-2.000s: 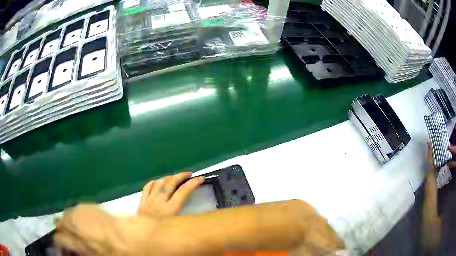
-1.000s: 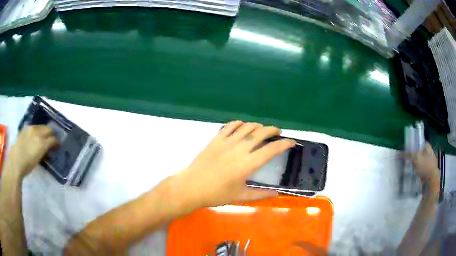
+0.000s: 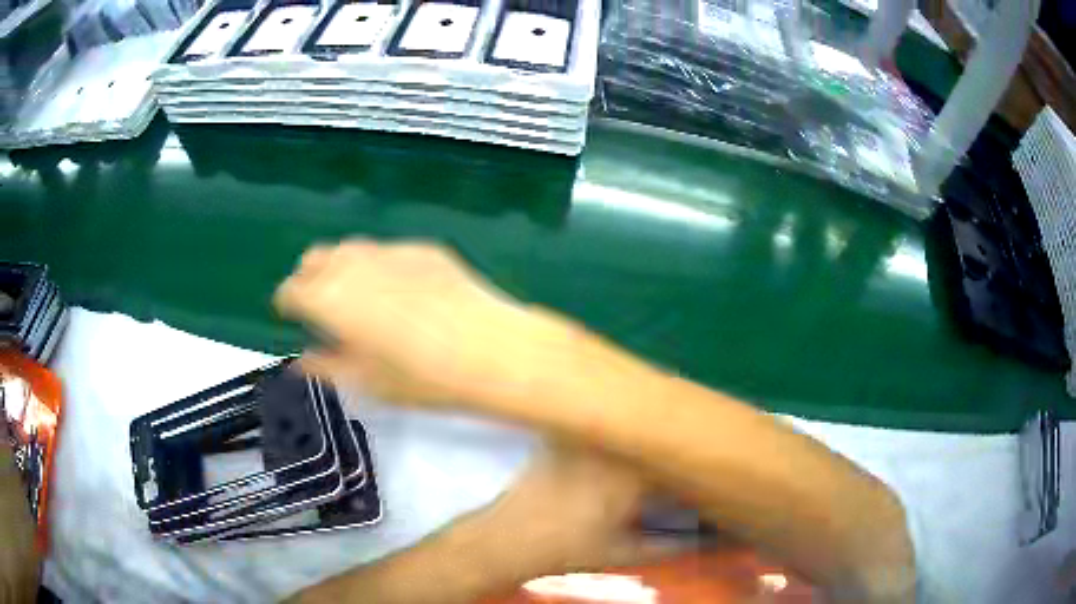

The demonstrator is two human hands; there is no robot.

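Observation:
My right hand (image 3: pixel 384 301), blurred, is above the back edge of the left stack of black phone frames (image 3: pixel 295 419); whether it holds anything is unclear. The frames lie fanned on the white cloth (image 3: pixel 437 460), with thin silver rims. My left hand (image 3: pixel 590 490) is blurred under my right forearm, and its fingers are mostly hidden. A small dark part, possibly of a frame (image 3: pixel 673 519), shows beside it. The orange tray (image 3: pixel 696 580) is at the bottom edge, partly covered by my arms.
Beyond the green belt (image 3: pixel 472 224) stand white trays of phone parts (image 3: pixel 472 106), clear plastic packs (image 3: pixel 755 94) and a black tray (image 3: pixel 1003 248). Another orange tray (image 3: pixel 33 407), a stack of frames (image 3: pixel 35 307) and part of an arm (image 3: pixel 14 531) are at left. Upright frames (image 3: pixel 1041 478) are at right.
The view has shifted. My right arm now crosses over my left forearm to the left stack. My left hand is lower and partly covered. The other person's hand has left the left stack.

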